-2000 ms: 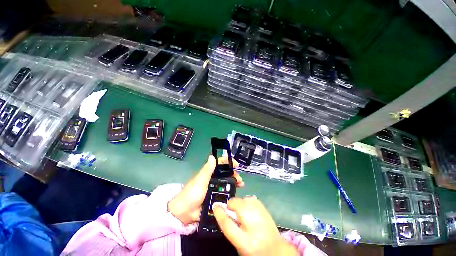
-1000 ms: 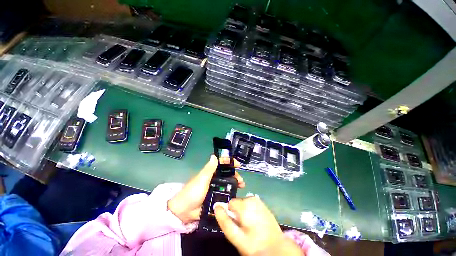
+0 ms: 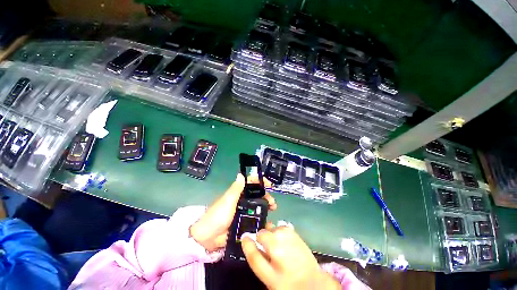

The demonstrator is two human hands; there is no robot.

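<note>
My left hand (image 3: 218, 226) holds a black mobile phone (image 3: 250, 218) and, above its top end, a thin black front cover (image 3: 251, 174) with a rectangular opening. My right hand (image 3: 283, 257) presses a small white piece, apparently wiping cloth (image 3: 248, 237), onto the phone's screen area with its fingertips. The right fingers hide the phone's lower right side. A small parts tray (image 3: 306, 190) with a row of black covers lies just beyond my hands. A white solvent bottle (image 3: 356, 161) stands to its right.
Several phones (image 3: 170, 153) lie on the green mat at left, beside a white wipe (image 3: 100, 118). Phone trays (image 3: 56, 107) are at far left, stacked trays (image 3: 317, 96) at back. A blue pen (image 3: 387, 212) and right-hand trays (image 3: 466, 212) are at right. A blue sleeve (image 3: 25, 255) shows at lower left.
The cover in my left hand has tilted slightly, then back. My right fingertips have shifted slightly over the phone's screen. The bench things look unchanged.
</note>
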